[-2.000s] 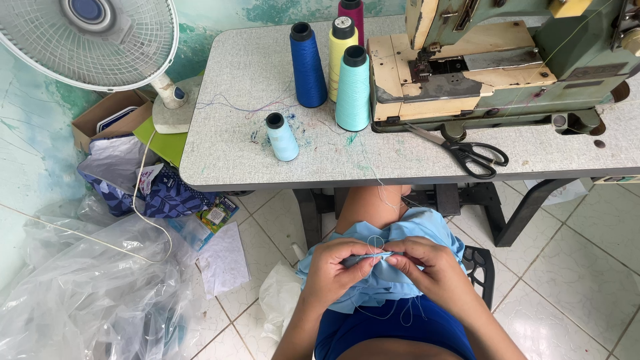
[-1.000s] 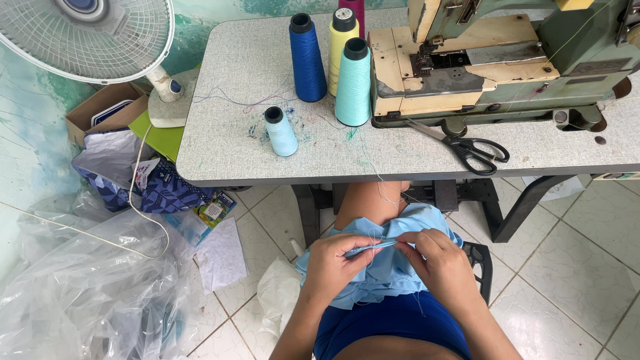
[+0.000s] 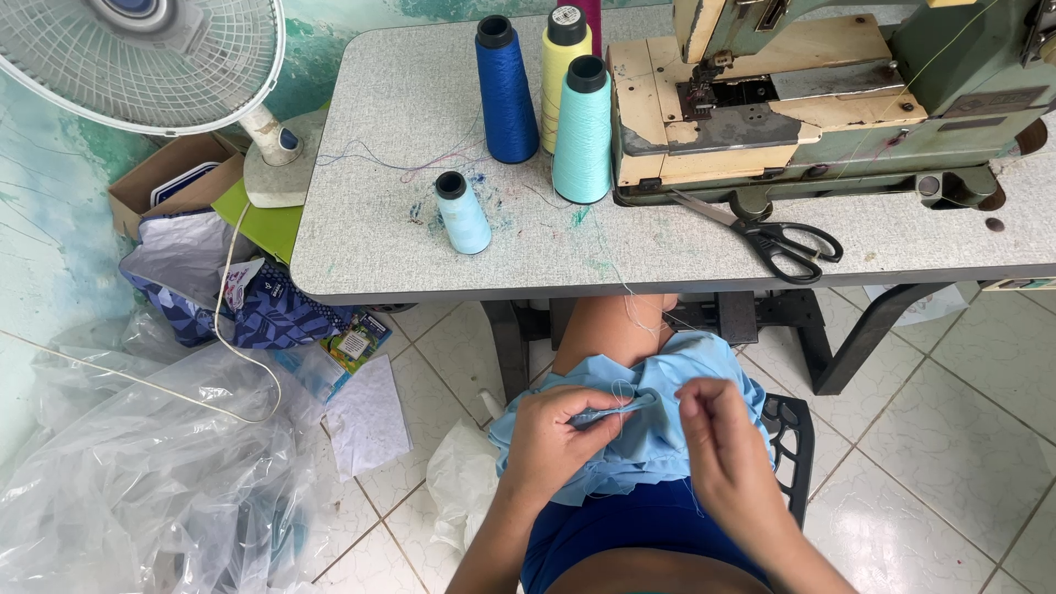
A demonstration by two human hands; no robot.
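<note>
Light blue fabric [image 3: 660, 437] lies bunched across my lap. My left hand [image 3: 561, 433] pinches a folded edge of it between thumb and fingers, with a loop of pale thread over that edge. Just to the right, my right hand [image 3: 718, 429] is raised apart from the held edge, its thumb and fingertips drawn together. Whether a needle or thread sits between those fingertips cannot be made out. Loose thread [image 3: 634, 309] hangs from the table's front edge toward the fabric.
On the sewing table [image 3: 371, 206] stand a small light blue spool [image 3: 464, 216] and dark blue [image 3: 506, 99], yellow [image 3: 554, 107] and aqua [image 3: 582, 136] thread cones. Black-handled scissors [image 3: 775, 243] lie before an industrial sewing machine [image 3: 742, 124]. A fan [image 3: 157, 74] and plastic bags [image 3: 165, 462] are at left.
My right hand has come away from the folded edge, where it was gripping the fabric a second ago. My left hand has kept its pinch on the fabric.
</note>
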